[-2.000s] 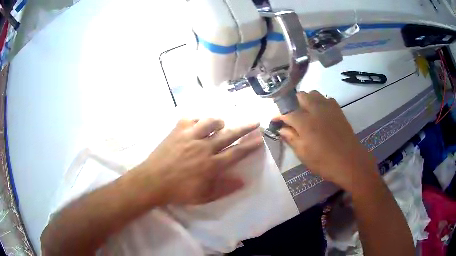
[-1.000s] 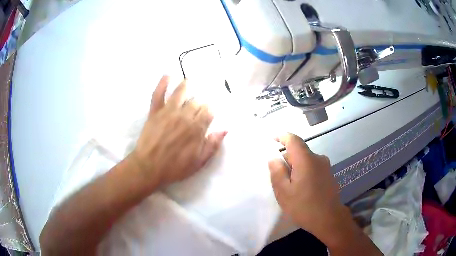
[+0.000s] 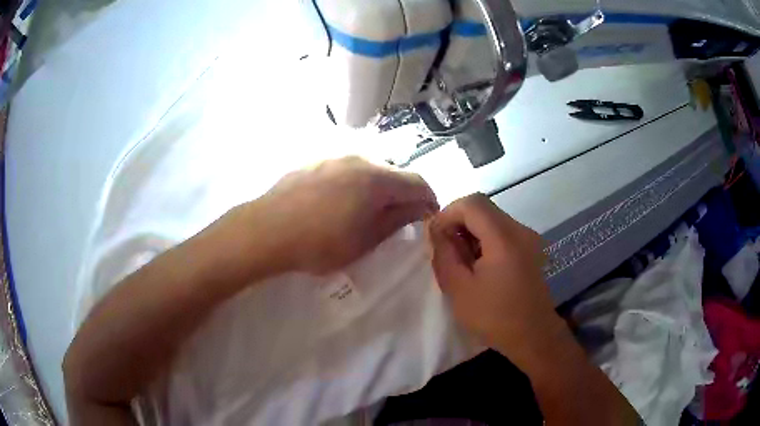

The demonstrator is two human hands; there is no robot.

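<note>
A large white fabric piece lies over the bed left of and in front of the needle area and hangs over the front edge. It bears a small label with dark print. My left hand lies over it, its fingertips pinching the fabric's right edge. My right hand pinches the same edge, its fingertips touching or nearly touching the left ones. Both are just in front of the sewing machine head. The presser foot area is in bright glare, and the needle cannot be made out.
Black thread snips lie on the bed at the right. A small grey block hangs right of the foot. A ruler strip runs along the front edge. Crumpled white pieces and a red bag are below at the right.
My left hand has moved right and my right hand slightly left, so they now meet at the fabric edge. The fabric now covers more of the bed at left, and its label shows.
</note>
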